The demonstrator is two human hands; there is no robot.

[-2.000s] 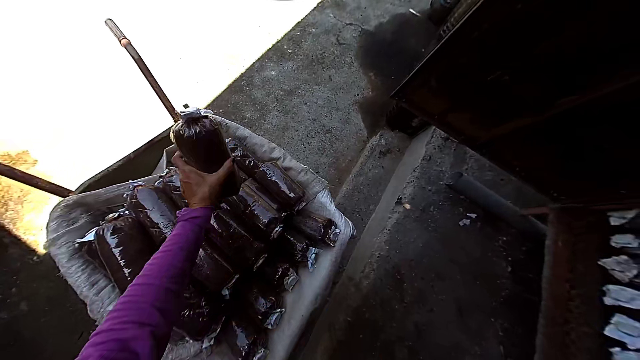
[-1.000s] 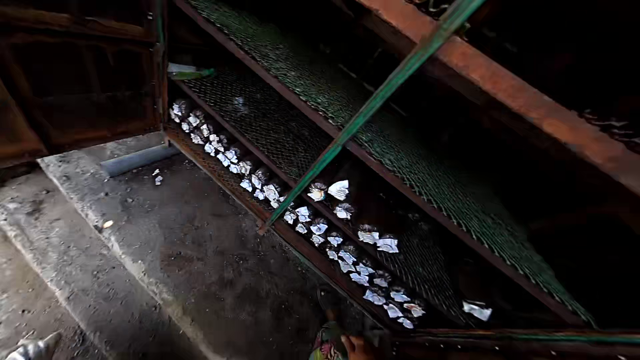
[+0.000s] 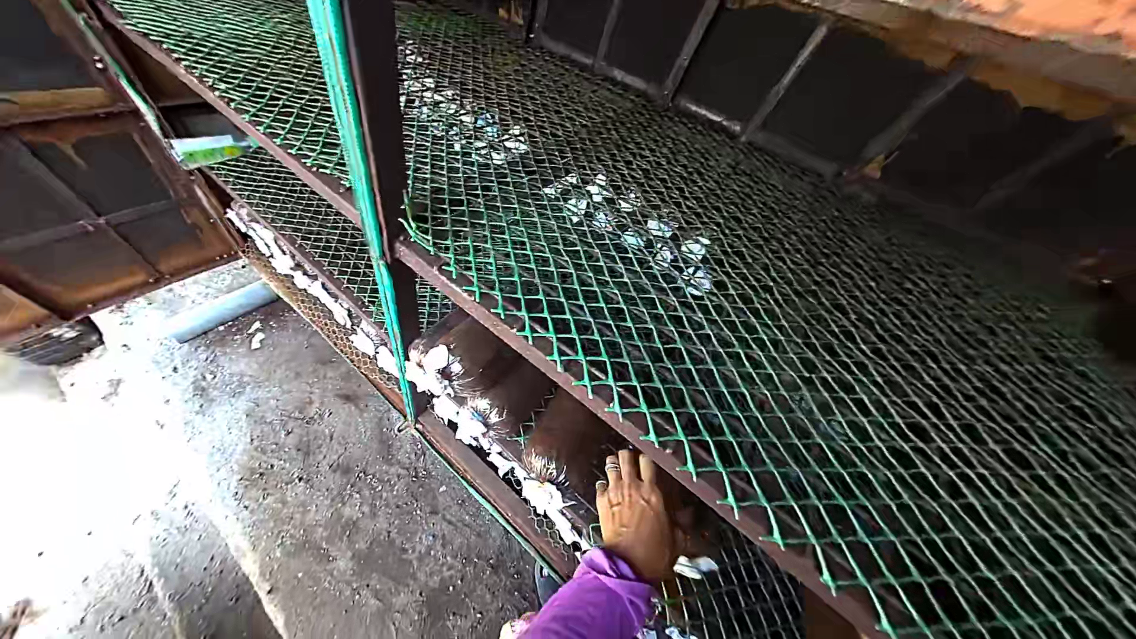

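Observation:
In the head view my left hand [image 3: 635, 515], in a purple sleeve and with rings, lies palm down over dark filled plastic bags on a lower mesh shelf. Its fingers point forward, close together; the palm and thumb are hidden, so whether it grips a bag is unclear. Dark bags [image 3: 577, 430] lie side by side ahead of it, with frayed, pale tied ends [image 3: 541, 484] toward the shelf's front edge. Another pale bag end [image 3: 695, 566] shows just right of the wrist. My right hand cannot be made out.
Green mesh on an upper shelf [image 3: 603, 355] overhangs the hand. A metal post with green netting [image 3: 377, 222] rises at its left. More pale bag ends [image 3: 302, 275] line the bottom shelf. A gray pipe [image 3: 222, 311] lies on the concrete floor [image 3: 355, 497]; a rusty door panel [image 3: 80, 213] stands left.
The view has swung from the sack of filled bags to the mesh shelves and moved closer. My left hand, earlier holding a bag above the sack, is now on the lower shelf.

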